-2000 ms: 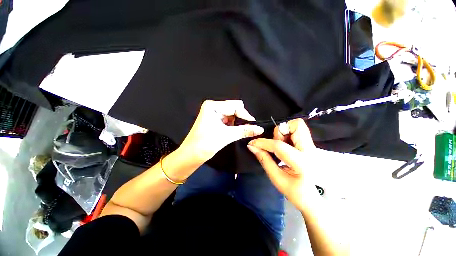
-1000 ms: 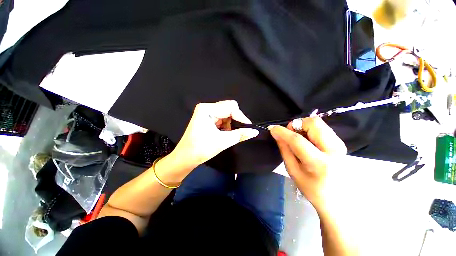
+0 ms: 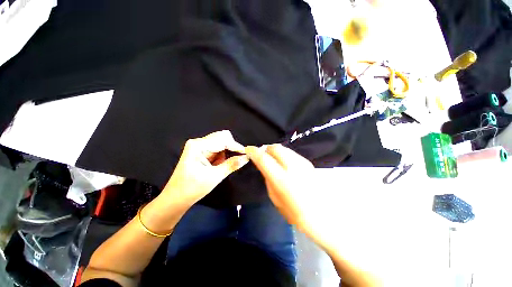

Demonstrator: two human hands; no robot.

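The black garment [image 3: 168,84] covers much of the table and hangs at its near edge over the lap. My left hand [image 3: 205,162] pinches a narrow edge of it between thumb and fingers. My right hand [image 3: 280,174] is closed at the fingertips and touches my left fingertips at that edge. No needle or thread can be made out; what the right fingertips hold is hidden. A pale narrow strip [image 3: 337,121] lies across the cloth to the right of my hands. Black thread snips [image 3: 397,173] lie at the garment's right corner.
Right side: smartphone [image 3: 331,63], orange-handled scissors [image 3: 398,83], yellow round object [image 3: 355,31], green box [image 3: 439,155], dark blue faceted object [image 3: 452,208], yellow-handled tool [image 3: 457,65], dark spools [image 3: 474,106] and a pink one [image 3: 481,157]. Left floor: grey-black bag with clear plastic [image 3: 48,210].
The view has turned right, so the table things sit further left and spools now show. My right hand has come from slightly apart to touching my left fingertips. The needle seen earlier is no longer visible.
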